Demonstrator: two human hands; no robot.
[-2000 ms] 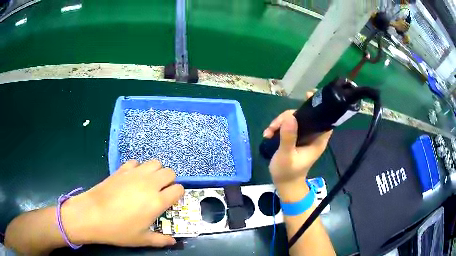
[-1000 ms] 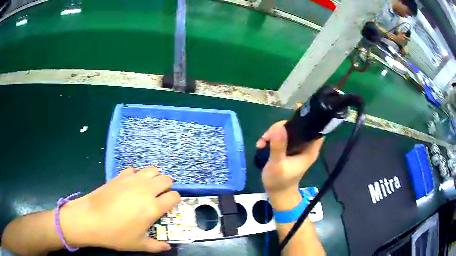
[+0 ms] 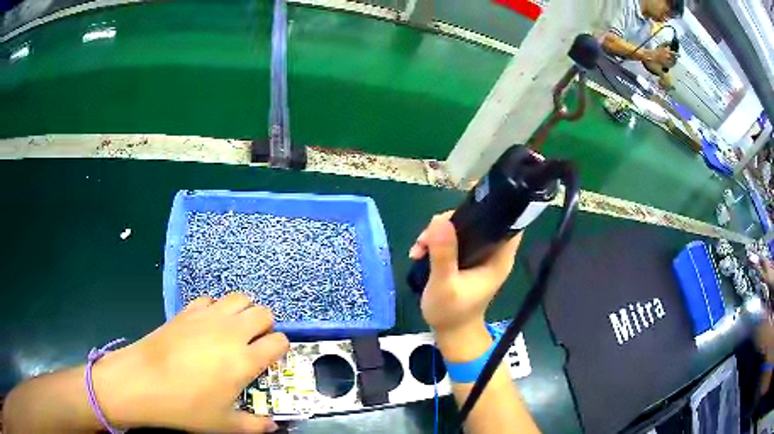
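Note:
The blue bin (image 3: 382, 263) of tiny silver screws sits on the dark green bench. My left hand (image 3: 199, 360) lies over the bin's front left edge and the left end of the white fixture (image 3: 413, 388). Its fingertips are at the screws, and whether they pinch one is hidden. A circuit board with gold-coloured contacts (image 3: 293, 377) shows just right of it in the fixture. My right hand (image 3: 465, 284) is closed around the black electric screwdriver (image 3: 496, 208), tilted, right of the bin. The screwdriver's tip is hidden.
A dark strip (image 3: 370, 370) crosses the fixture. A black mat marked "Mitra" (image 3: 611, 339) and a blue box (image 3: 699, 288) lie at the right. A grey post (image 3: 518, 93) and a green conveyor (image 3: 170, 76) stand beyond. A person (image 3: 632, 34) works at the upper right.
The view has shifted, so bin, fixture and screwdriver sit further left and lower in the picture. The hands keep nearly the same pose. The person at the upper right has come into view.

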